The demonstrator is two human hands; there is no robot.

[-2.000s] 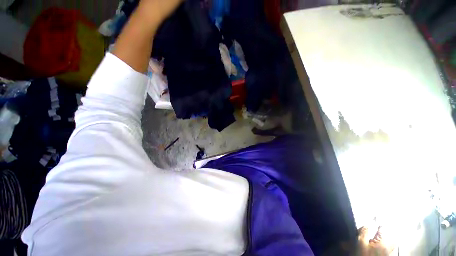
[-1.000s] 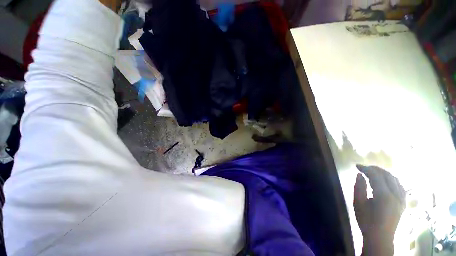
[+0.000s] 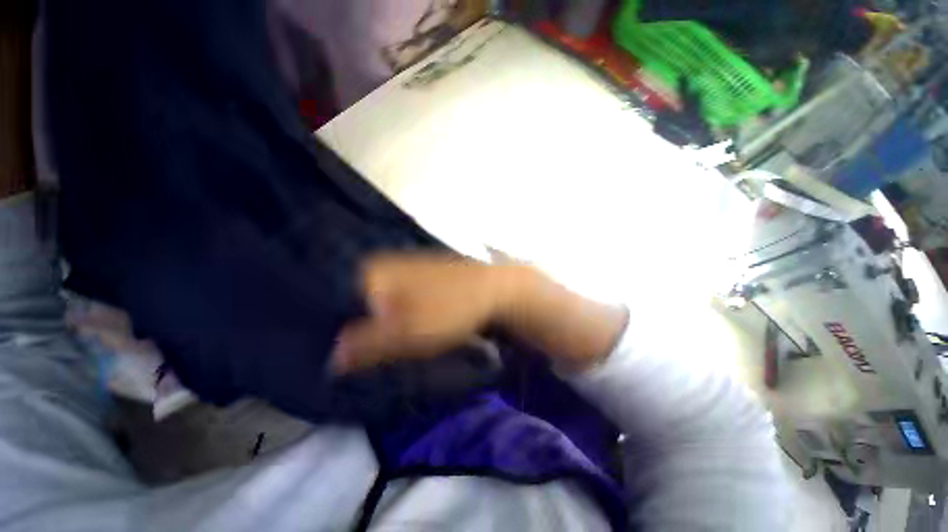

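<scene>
A large dark navy garment piece (image 3: 198, 208) hangs across the left and middle, from the top edge down to my lap. My right hand (image 3: 411, 307) reaches in from the right and lies on the cloth over my lap; it is blurred, so its grip is unclear. My left sleeve (image 3: 52, 457) runs up the left edge. My left hand does not show; a brown area above the cuff may be forearm. The sewing machine (image 3: 832, 364), with red lettering and a blue lit display, stands at the right.
The white table (image 3: 437, 156) runs beyond my right hand, washed out by glare. A green basket (image 3: 717, 73) is on its far side, with red items beside it. Below the cloth at lower left are the floor and some pale pieces. My purple apron (image 3: 499, 436) covers my lap.
The view has swung right, bringing in the machine and basket. The dark cloth now spreads close in front of me. My right hand has moved from the glaring table onto the cloth.
</scene>
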